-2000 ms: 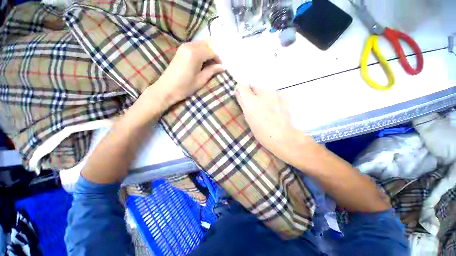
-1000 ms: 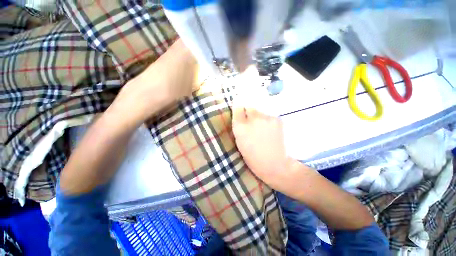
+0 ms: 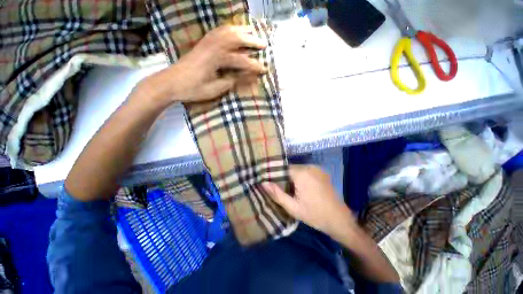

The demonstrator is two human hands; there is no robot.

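Note:
A long tan plaid strip (image 3: 235, 138) runs from the top centre over the table's front edge towards my lap. My left hand (image 3: 215, 63) lies on its upper part with fingers spread, pressing it on the table. My right hand (image 3: 304, 195) pinches the right edge of its lower part, below table level, thumb on top. More plaid fabric (image 3: 86, 28) joins it at the upper left, with a cream edge band (image 3: 49, 86). The needle area is cut off or hidden at the top.
Scissors with yellow and red handles (image 3: 427, 54) and a dark flat pad (image 3: 355, 22) lie on the white table (image 3: 338, 103). A blue plastic basket (image 3: 166, 241) is below the table. Plaid and cream pieces (image 3: 441, 229) are heaped at the lower right.
My right hand has moved down the strip, off the table top, to its lower edge. The strip lies straighter. The machine head has left the view as the camera shifted.

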